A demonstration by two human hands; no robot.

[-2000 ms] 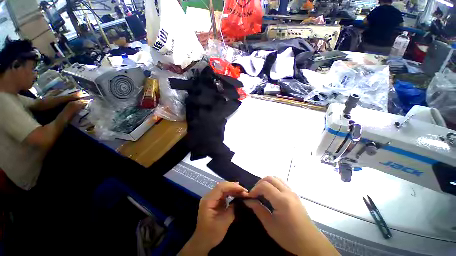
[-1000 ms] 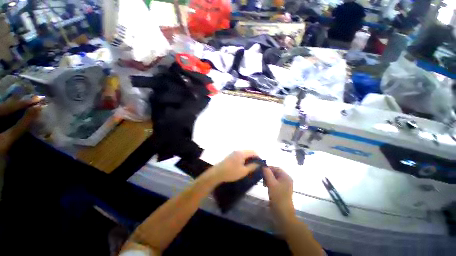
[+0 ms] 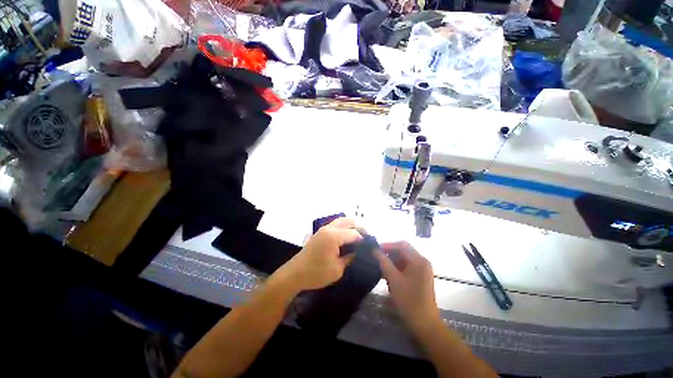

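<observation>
A black cut piece (image 3: pixel 343 284) is held between my two hands, in front of and left of the needle area, and hangs toward the table's front edge. My left hand (image 3: pixel 328 253) grips its upper left part. My right hand (image 3: pixel 407 275) pinches its upper right edge. The white sewing machine (image 3: pixel 509 188) with a blue stripe stands at the right. Its presser foot area (image 3: pixel 423 220) is beyond my right hand, apart from the fabric. Thread snips (image 3: pixel 487 276) lie right of my right hand. A bundle of black pieces (image 3: pixel 210 148) lies at the left, one strip reaching toward my left hand.
A red plastic tie (image 3: pixel 235 55) lies on the bundle. A white printed sack (image 3: pixel 129 33), clear plastic bags (image 3: pixel 457 63) and black and white scraps (image 3: pixel 325 40) are along the back. A brown wooden surface (image 3: pixel 122 214) is at left. A ruler strip (image 3: pixel 509 338) runs along the front edge.
The view has turned right and down. My hands have moved from the table's front edge toward the machine, lifting the black piece, which now hangs more spread out. The other person has left the view.
</observation>
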